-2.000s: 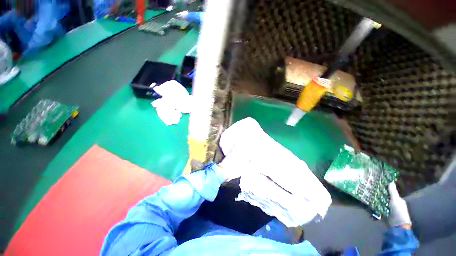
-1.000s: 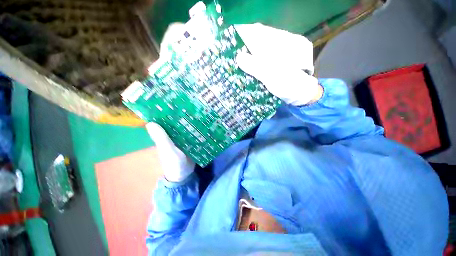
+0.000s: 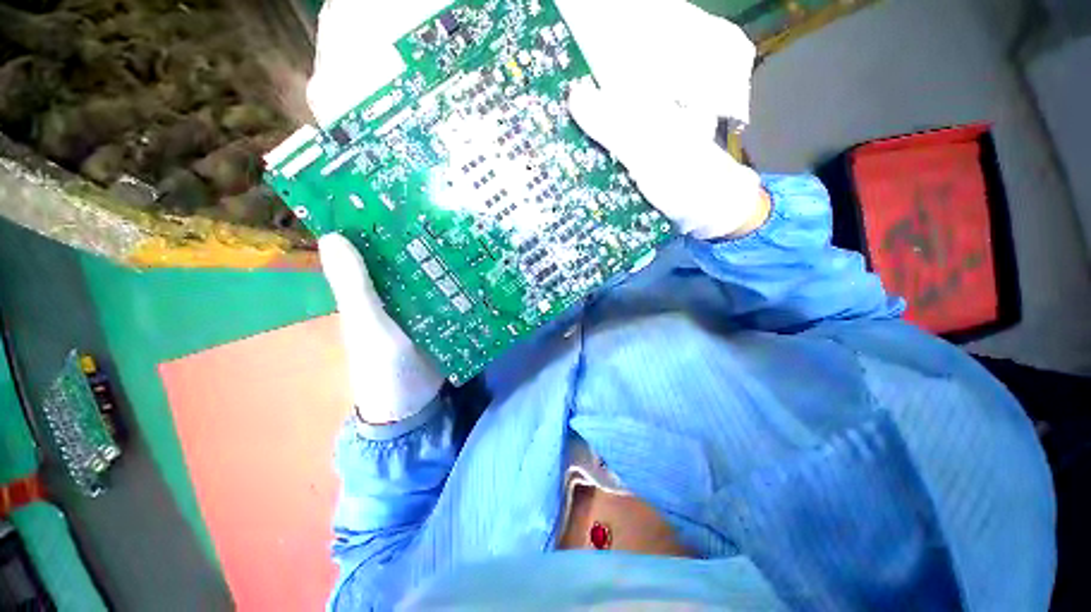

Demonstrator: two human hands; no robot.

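A green circuit board (image 3: pixel 479 191) with dense small silvery parts is held tilted in front of my chest, near the top middle. My left hand (image 3: pixel 381 341), in a white glove, grips its lower left edge. My right hand (image 3: pixel 670 167), also in a white glove, holds its right edge, thumb on the face. The fingers behind the board are hidden. White cloth (image 3: pixel 359 54) shows behind the board at the upper left; where it ends and the right glove begins is hard to tell.
Dark bumpy foam (image 3: pixel 144 108) lines the booth at the upper left, with a worn yellow edge. A red sheet (image 3: pixel 263 442) lies on the green bench. Another board (image 3: pixel 81 424) sits on the dark conveyor (image 3: pixel 144 502). A red-lined tray (image 3: pixel 927 227) is at the right.
Since two seconds ago the view has swung down to my body, and the board is now in both hands. Over the last second the board shifted slightly up and left in view.
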